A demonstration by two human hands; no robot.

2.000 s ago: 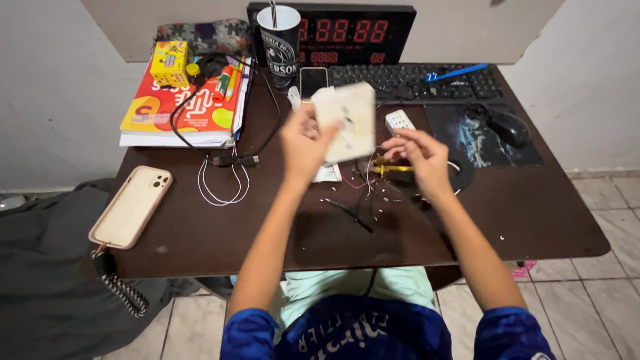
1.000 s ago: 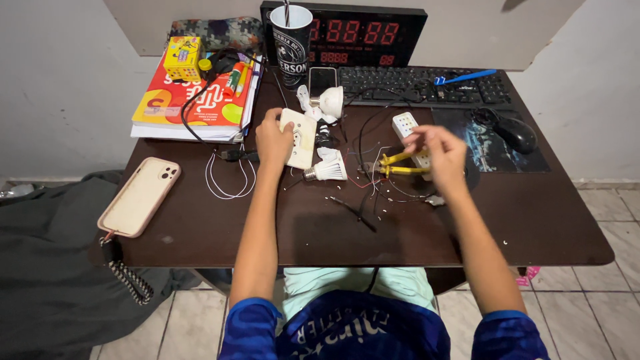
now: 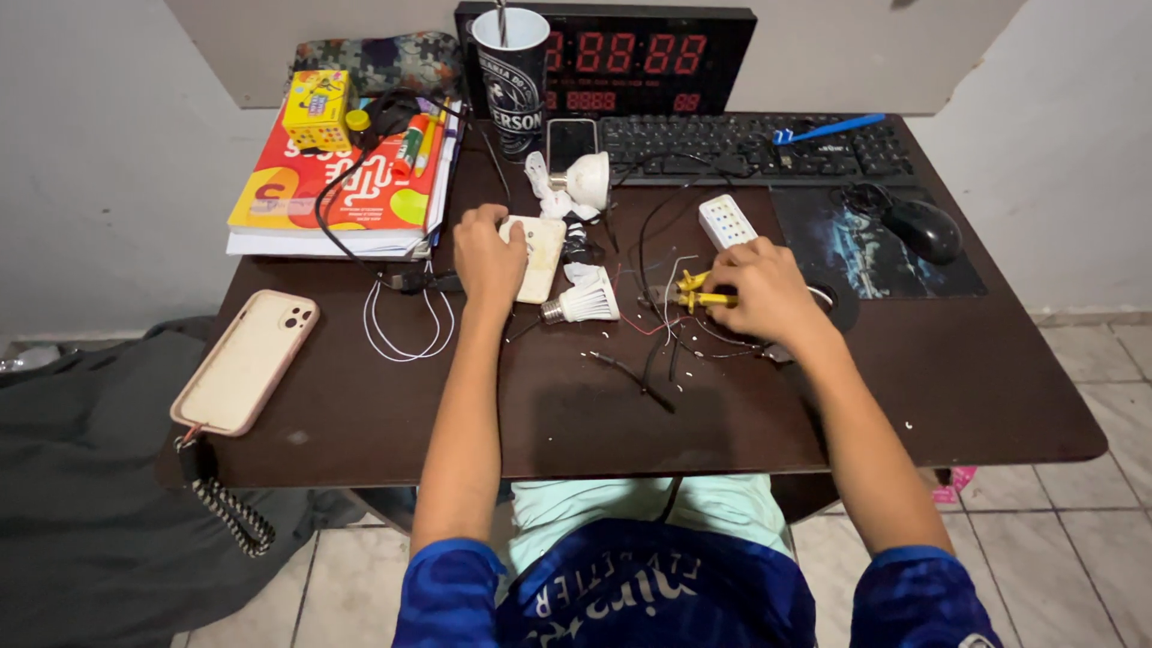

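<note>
My left hand [image 3: 491,261] rests on the left side of a cream wall-plate-like plastic piece [image 3: 542,261], which lies on the dark table. Its fingers touch the piece's edge. On the right, my right hand [image 3: 760,292] is over the yellow handles of pliers [image 3: 706,292], fingers bent around them; the jaws point left among thin wires. An LED bulb [image 3: 589,300] lies between the hands, its screw base toward the left. Farther back is a second white bulb [image 3: 587,182] beside white plastic wrapping. A white multi-socket block [image 3: 727,222] sits just behind my right hand. A short black cable piece [image 3: 634,378] lies nearer me.
A cased phone [image 3: 247,360] lies at the left edge. Books [image 3: 333,189] with a yellow box, a tall cup [image 3: 511,85], a digital clock [image 3: 630,58], a keyboard [image 3: 702,148] and a mouse [image 3: 922,229] stand behind. A white cable loop [image 3: 405,337] and small scraps are scattered about.
The cream piece, held up in the air two seconds ago, is now down on the table at the left. My right hand has lowered onto the pliers' handles.
</note>
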